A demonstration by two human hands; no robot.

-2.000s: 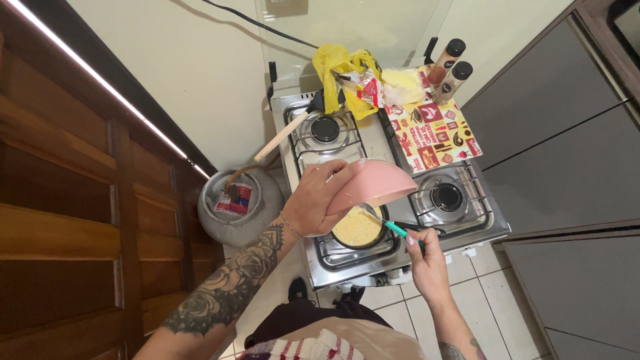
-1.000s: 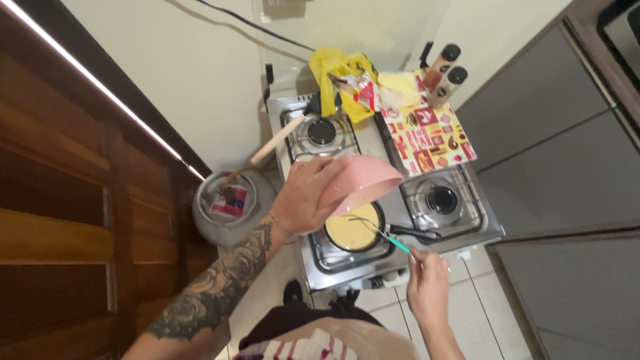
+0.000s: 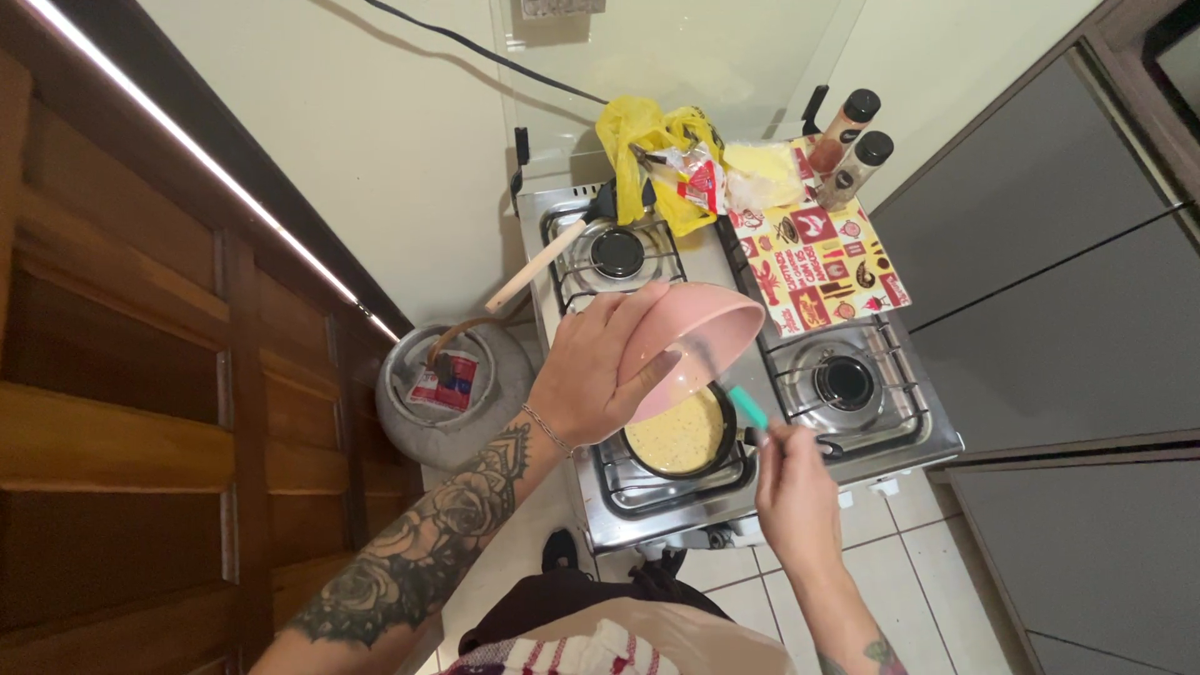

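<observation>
My left hand [image 3: 605, 361] grips a pink bowl [image 3: 722, 323], tilted on its side above the frying pan, its thumb over the rim. Below it a small black frying pan [image 3: 729, 441] rests on the front left burner grate, holding a pale yellow, speckled mixture [image 3: 677, 433]. My right hand [image 3: 795, 473] is closed on a utensil with a turquoise handle [image 3: 748, 408]; its far end is hidden at the bowl. The black pan handle [image 3: 830, 450] points right, just behind my right hand.
On the steel gas stove [image 3: 600, 532] lie a yellow plastic bag [image 3: 689, 220], a wooden-handled utensil [image 3: 536, 267] and a patterned board [image 3: 825, 262]. Two spice bottles [image 3: 855, 169] stand at the back right. A gas cylinder [image 3: 459, 445] stands left; grey cabinets [image 3: 1041, 309] are on the right.
The utensil in my right hand has moved from the pan's mixture up to the tilted bowl. My left hand still holds the bowl over the pan.
</observation>
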